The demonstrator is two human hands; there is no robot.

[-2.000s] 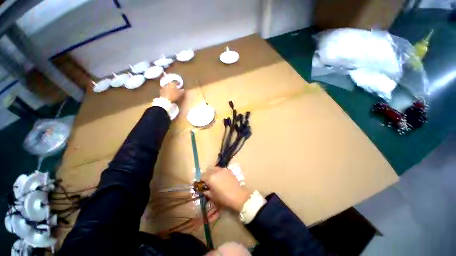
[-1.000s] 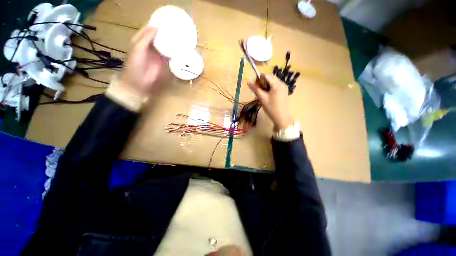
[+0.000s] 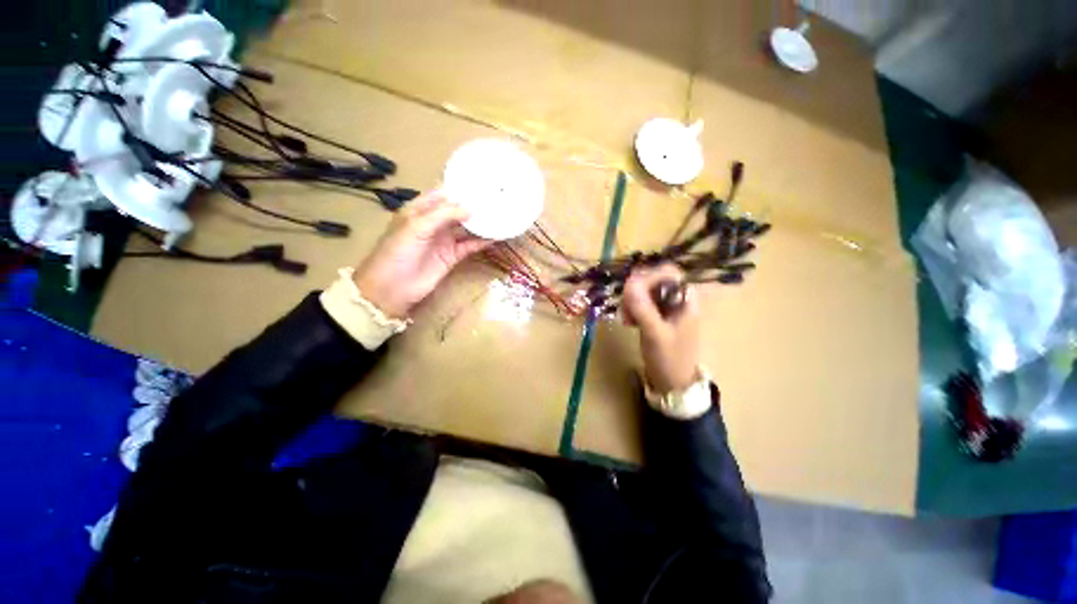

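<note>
My left hand (image 3: 413,262) holds a round white plastic base (image 3: 496,189) by its lower left edge, flat face with a small centre hole towards me. My right hand (image 3: 664,325) is closed around a dark rounded handle (image 3: 670,295), probably a screwdriver; its shaft cannot be made out. Beside and behind that hand lies a fanned bundle of black connector leads (image 3: 720,236), their red wires (image 3: 532,274) running left below the held base. Another white base (image 3: 668,151) lies on the cardboard beyond the bundle.
Wired white bases (image 3: 154,130) are piled at the left, black leads spread rightwards. One white base (image 3: 794,50) lies far right on the cardboard (image 3: 815,378). A clear bag (image 3: 1004,271) and dark red wire clump (image 3: 983,419) lie right. A blue bin (image 3: 53,413) stands lower left.
My left hand has brought a white base from the far row to over the wires. My right hand now has the dark handle, whose metal shaft showed a second ago. The view has turned.
</note>
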